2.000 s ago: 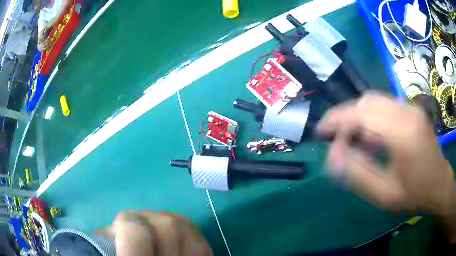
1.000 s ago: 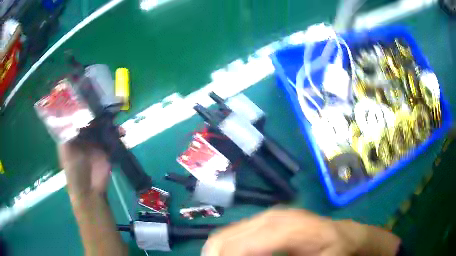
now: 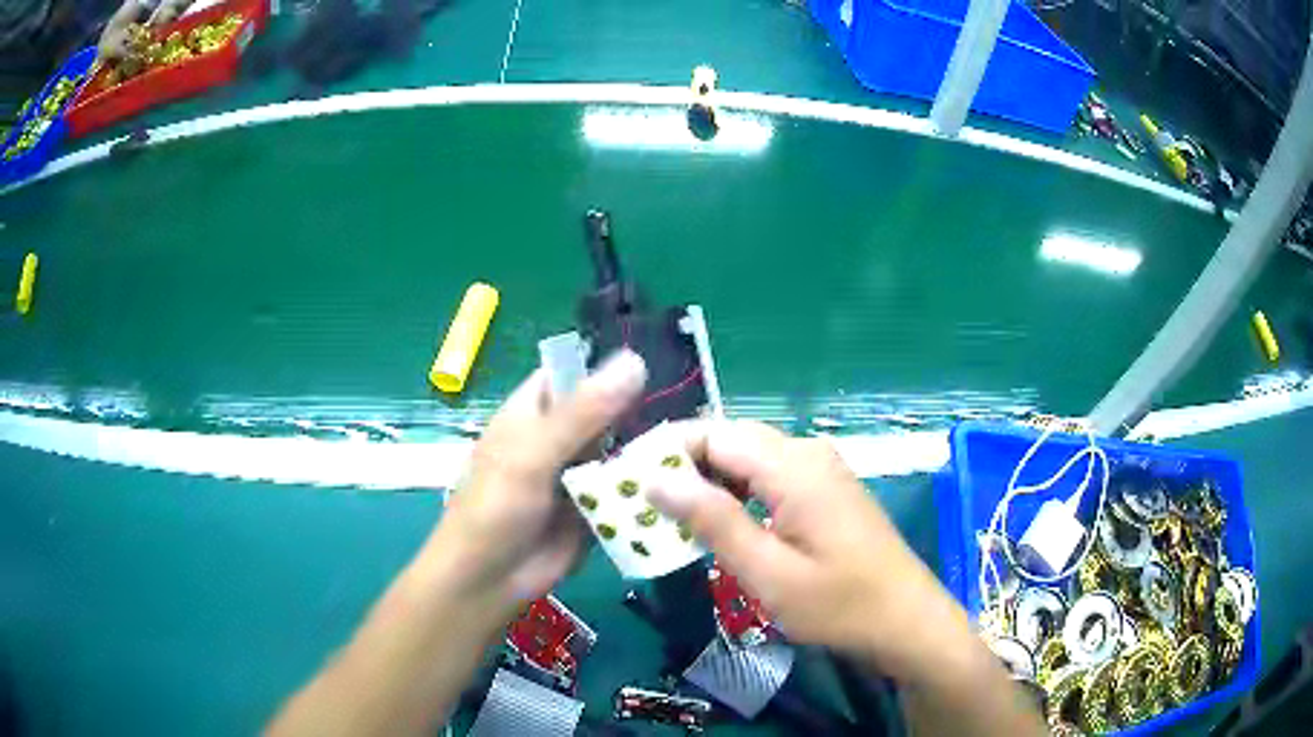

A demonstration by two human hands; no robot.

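Note:
A black microphone body is held upright over the green surface, its thin upper stem pointing away and its drum open, with thin red lead wires. My left hand grips its left side, the thumb on the drum's edge. My right hand pinches the right side of a white button panel with several gold dots, just below the drum opening. Whether the panel touches the body is hard to tell. The handle is mostly hidden behind panel and hands. A half-assembled unit with a ridged grey cover lies below.
A blue parts bin of gold and silver rings, with a white cable, stands at right. Another ridged grey cover and a red circuit board lie below. A yellow tube lies beyond my left hand. Blue and red bins are farther back.
The view has turned. My left hand has brought the unit from the left to the centre. My right hand has come up to it and now holds the white button panel, which was not visible before.

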